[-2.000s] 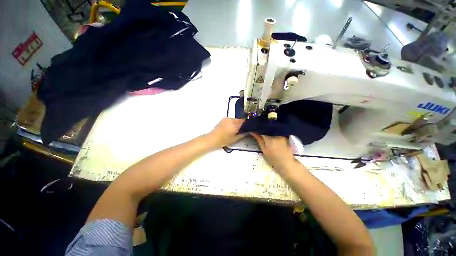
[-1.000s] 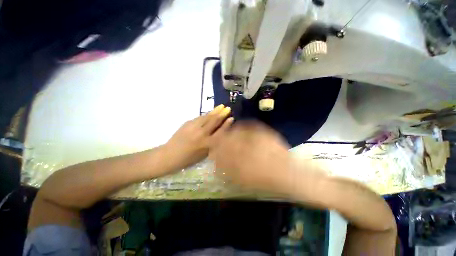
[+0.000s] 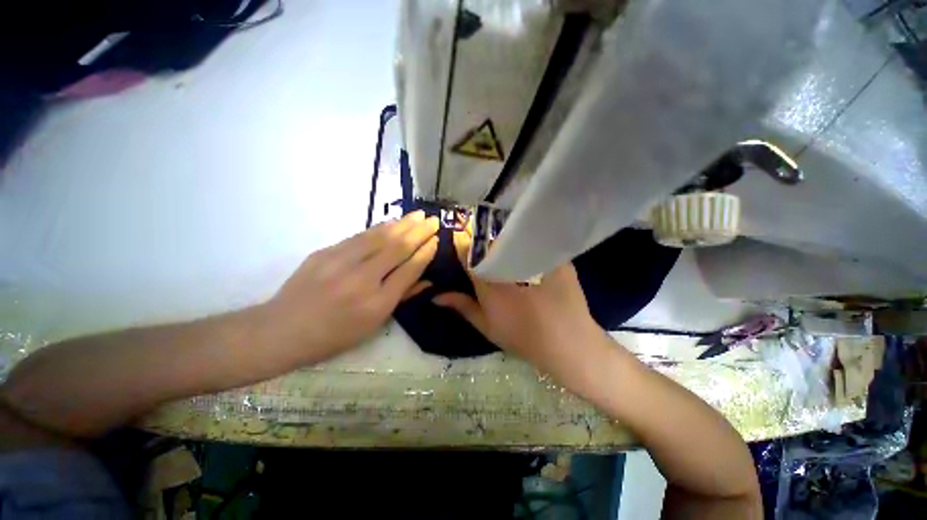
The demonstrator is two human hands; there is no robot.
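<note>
A dark garment piece [image 3: 445,323] lies on the machine bed, under the presser foot and needle [image 3: 454,218] of the white sewing machine [image 3: 651,112]. My left hand [image 3: 351,284] lies flat on the cloth's left side, fingertips beside the presser foot. My right hand [image 3: 529,310] rests on the cloth just right of it, thumb pointing left; its fingertips are partly hidden by the machine head. The cloth also shows to the right behind my right hand. Neither hand visibly pinches the cloth.
A dark garment pile [image 3: 41,51] with a pink strip [image 3: 102,84] lies at the upper left. Snips with pinkish handles [image 3: 747,331] and brown paper scraps [image 3: 856,368] lie at the right of the table. Clear plastic bags [image 3: 833,477] are at the lower right.
The view has moved closer to the needle. Both hands have shifted on the cloth, now flat either side of the presser foot. More cloth shows in front of the foot, between my hands.
</note>
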